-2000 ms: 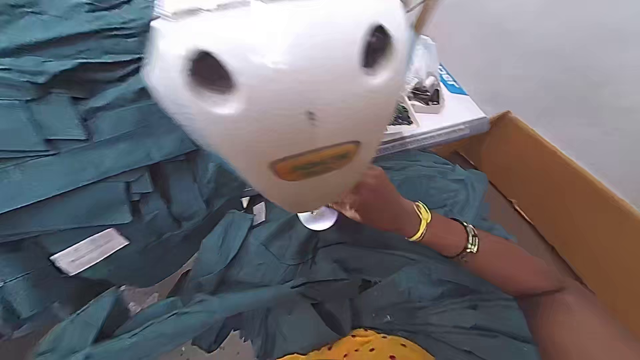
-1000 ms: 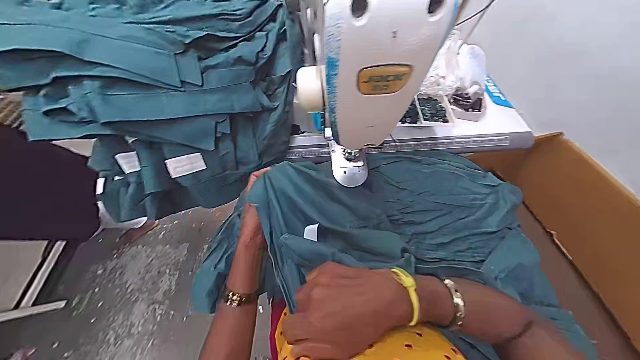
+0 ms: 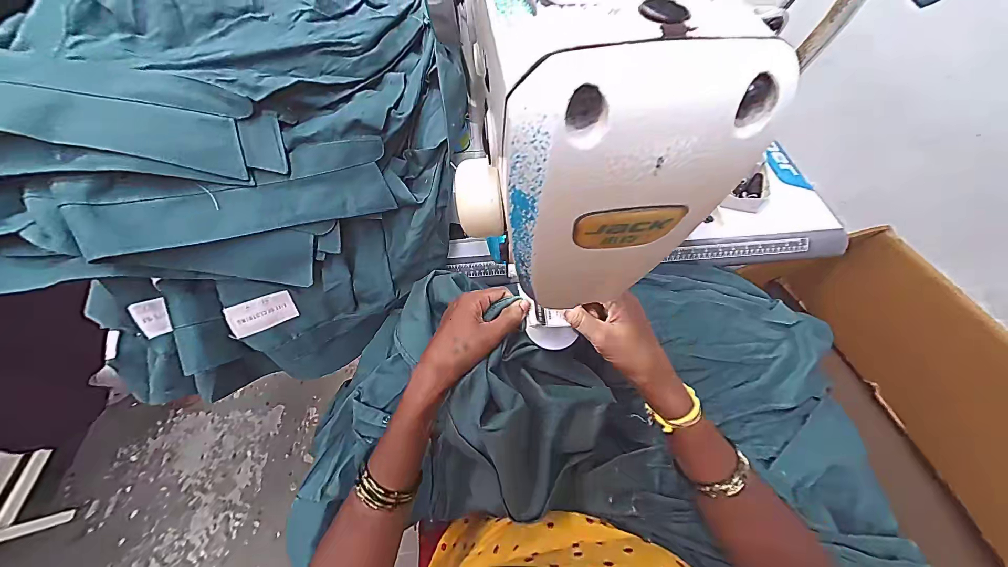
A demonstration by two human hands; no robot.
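A white Jack sewing machine [image 3: 630, 173] fills the upper middle of the view, its head hiding the needle area. Under it lies a teal cloth garment [image 3: 535, 417], spread over the lap and to the right. My left hand [image 3: 474, 335] pinches a fold of this garment just left of the machine's round white bed end [image 3: 551, 336]. On the other side, my right hand [image 3: 626, 339] holds the edge of a small white label [image 3: 549, 316] between thumb and finger. The label bears writing and sits between both hands.
A thick stack of teal garments [image 3: 197, 213] with white labels hangs over at the left. A cardboard box [image 3: 906, 339] stands at the right. Behind the machine head, a small white tray [image 3: 748, 197] holds dark pieces on the machine table [image 3: 819, 224].
Both hands have moved up to the bed end; a second ago they were lower, on the garment near the lap. The view has come closer to the machine.
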